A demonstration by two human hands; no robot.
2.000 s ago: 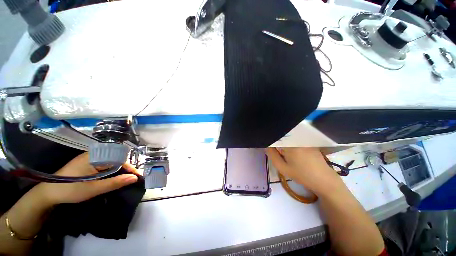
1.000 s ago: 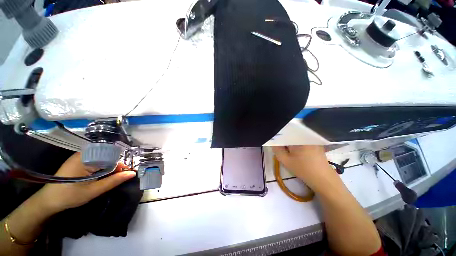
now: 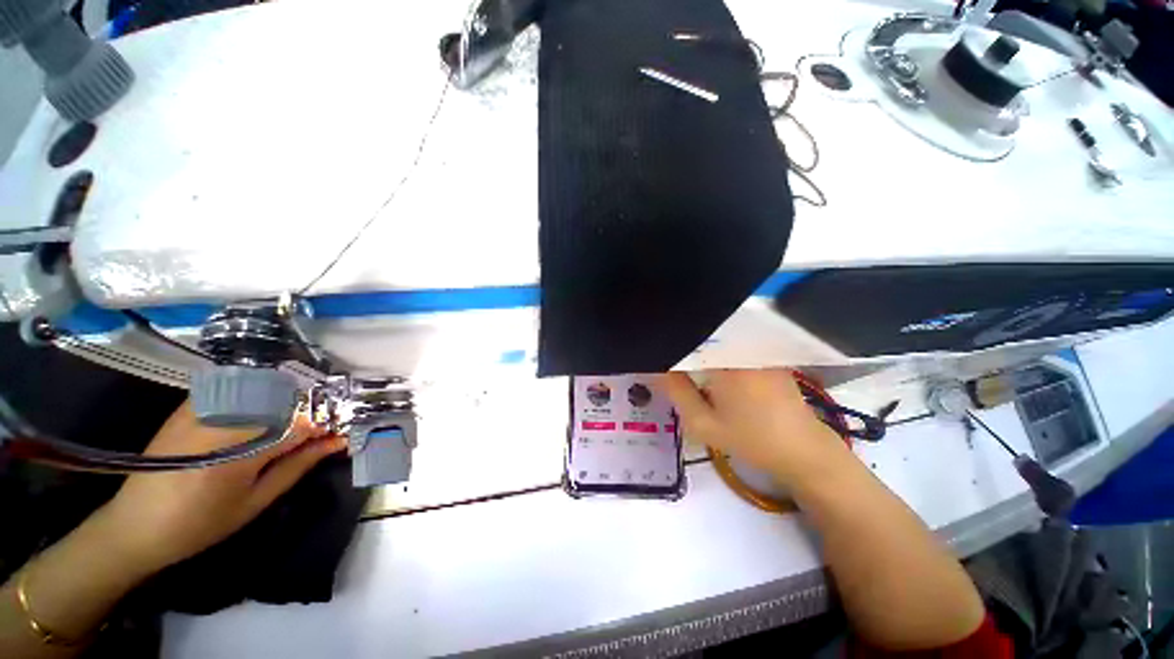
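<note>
The black garment piece (image 3: 277, 547) lies bunched under my left hand (image 3: 193, 496), at the left end of the machine bed. My left fingertips press on it beside the presser foot area, partly hidden by the grey tension dial (image 3: 242, 394). The smartphone (image 3: 626, 438) lies on the bed with its screen lit, showing round pictures and pink buttons. My right hand (image 3: 740, 418) is just right of the phone, its fingertips partly hidden under the machine arm at the phone's edge. It holds nothing that I can see; its finger spread is unclear.
A black cloth strip (image 3: 663, 193) drapes over the machine arm. Scissors with an orange-yellow loop (image 3: 747, 491) and a red loop lie under my right hand. A dark-handled tool (image 3: 1045, 487) lies far right. The grey guide block (image 3: 382, 451) stands right of my left fingertips.
The phone screen has changed from nearly blank to pictures and pink buttons. My right hand has moved slightly left towards the phone. The left hand stays at the black cloth.
</note>
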